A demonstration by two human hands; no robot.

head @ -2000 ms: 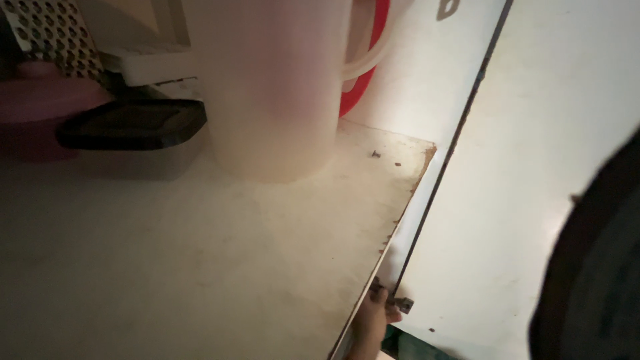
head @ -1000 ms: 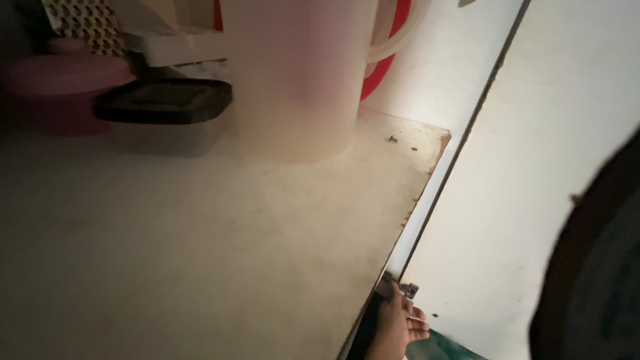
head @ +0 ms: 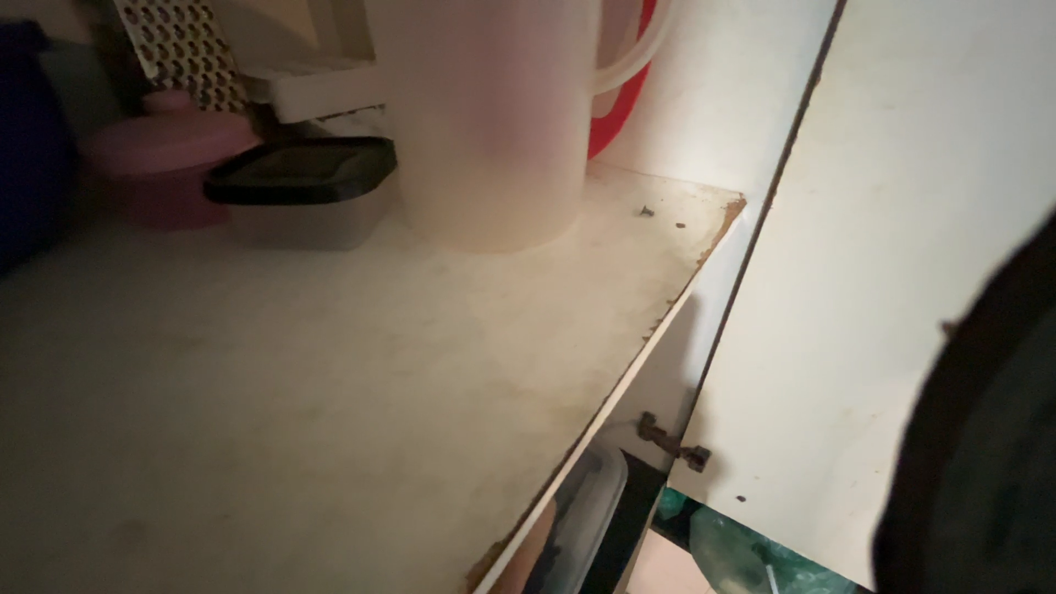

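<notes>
A small strip of skin, part of a hand or arm, shows under the shelf's front edge at the bottom; which side it belongs to I cannot tell, and its fingers are hidden. Beside it is a clear plastic container below the shelf. A rusty hinge joins the cabinet wall and the white door. On the white shelf stands a tall translucent plastic pitcher, with a black-lidded plastic container and a pink lidded container to its left.
Behind the containers stands a metal grater. A blue object is at the far left. Small specks lie near the shelf's chipped corner. A large dark round-edged object blocks the right side. Green plastic shows below the door.
The hand that was at the hinge has left it, and only a strip of skin shows below the shelf edge. The hinge and a clear container beneath the shelf are now uncovered.
</notes>
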